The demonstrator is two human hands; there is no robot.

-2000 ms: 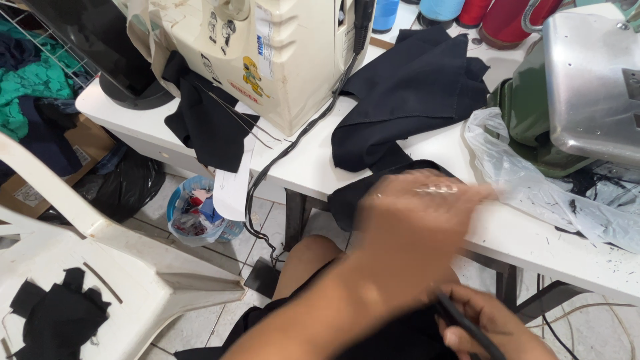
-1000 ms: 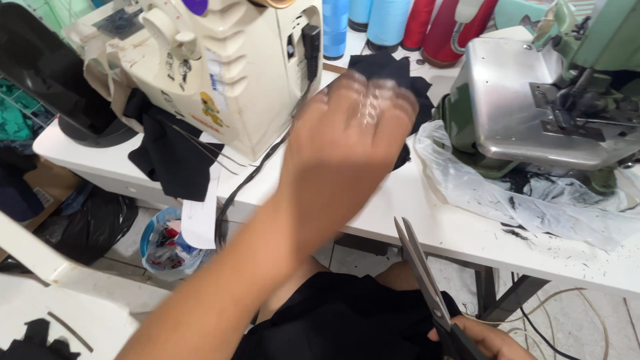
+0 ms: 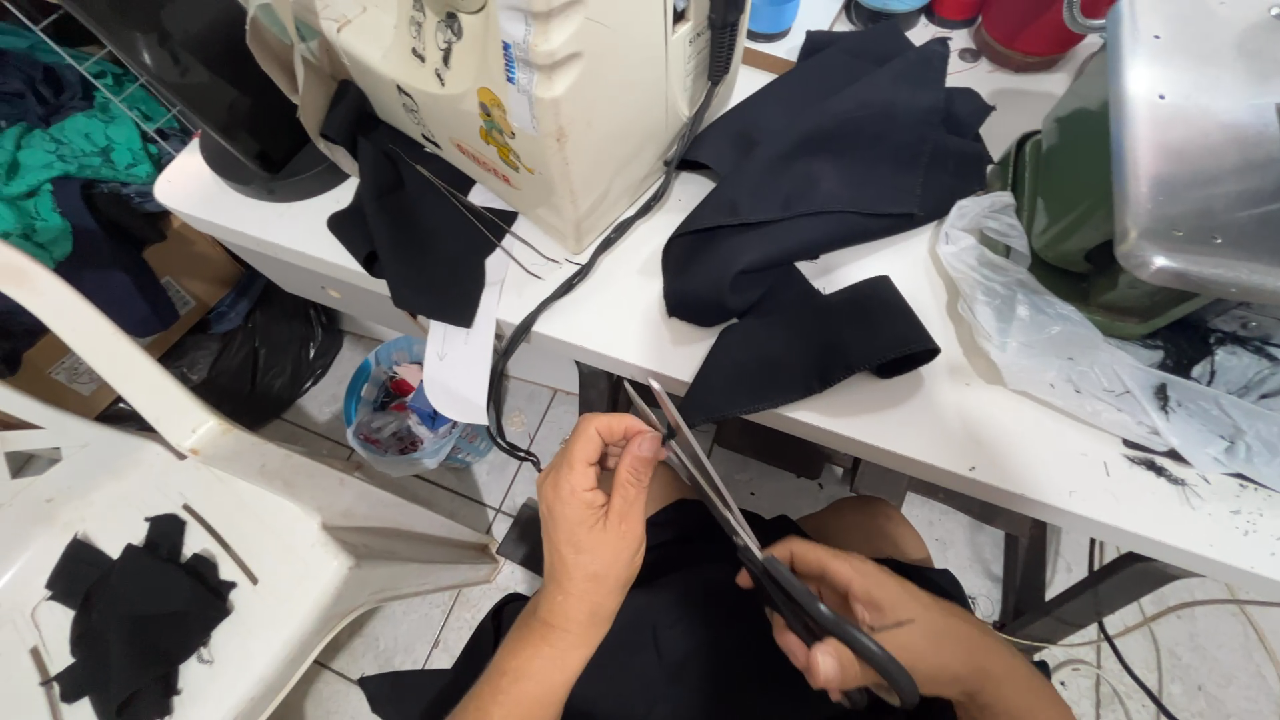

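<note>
My right hand grips the black handles of a pair of fabric scissors, whose narrowly parted blades point up and left towards the table edge. My left hand pinches a small dark bit, perhaps the end of the black fabric, between thumb and fingertips, right beside the blades. A black fabric strip with a stitched edge lies on the white table and reaches over its front edge near the scissor tips. Behind it lies a larger folded piece of black fabric. More black cloth covers the lap.
A cream Singer sewing machine with a black cord stands at the back. Black fabric lies left of it. A metal-and-green machine is on the right, above plastic film. A scrap bin and white chair are at left.
My left hand has come down from over the table fabric to the scissor blades. The black strip now lies spread at the table edge. The scissors have moved up and left.
</note>
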